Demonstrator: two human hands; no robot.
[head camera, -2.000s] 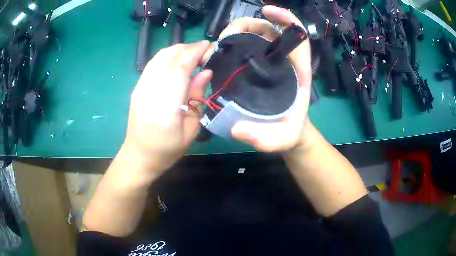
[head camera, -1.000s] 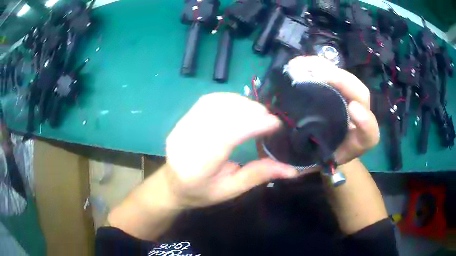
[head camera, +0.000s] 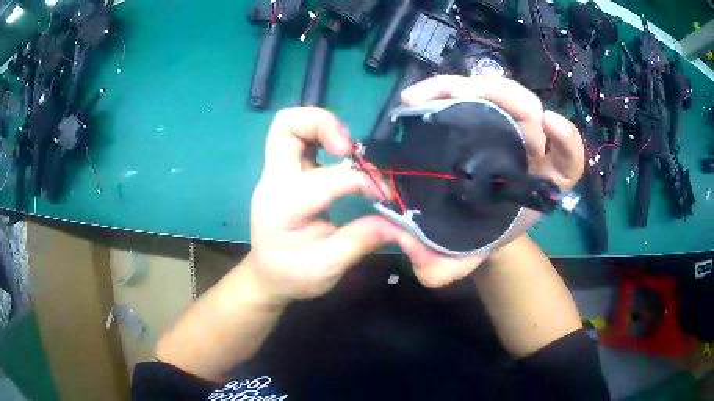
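My right hand (head camera: 557, 149) holds a black round housing (head camera: 446, 211) from its right side, with the fingers over the top and the thumb below. A silver-grey curved band (head camera: 518, 129) wraps the housing's rim, its two ends at the left. A black stalk (head camera: 521, 186) with a pale tip projects to the right. My left hand (head camera: 301, 200) is at the housing's left side. Its fingers pinch thin red lead wires (head camera: 380, 178) with small white connectors (head camera: 352, 155), and its thumb touches the lower band end. The red wires run across the housing's face.
Black units (head camera: 618, 102) with red wires lie piled on the green bench (head camera: 184, 149) at the right, and more units (head camera: 66, 94) at the far left. Units with tubes (head camera: 266, 66) lie at the back. Cardboard boxes (head camera: 74, 294) stand below left; a red object (head camera: 646, 321) is below right.
The housing has turned, so its stalk now points right instead of down. The band ends now face left. My left fingers have closed on the red wires. The view has shifted slightly.
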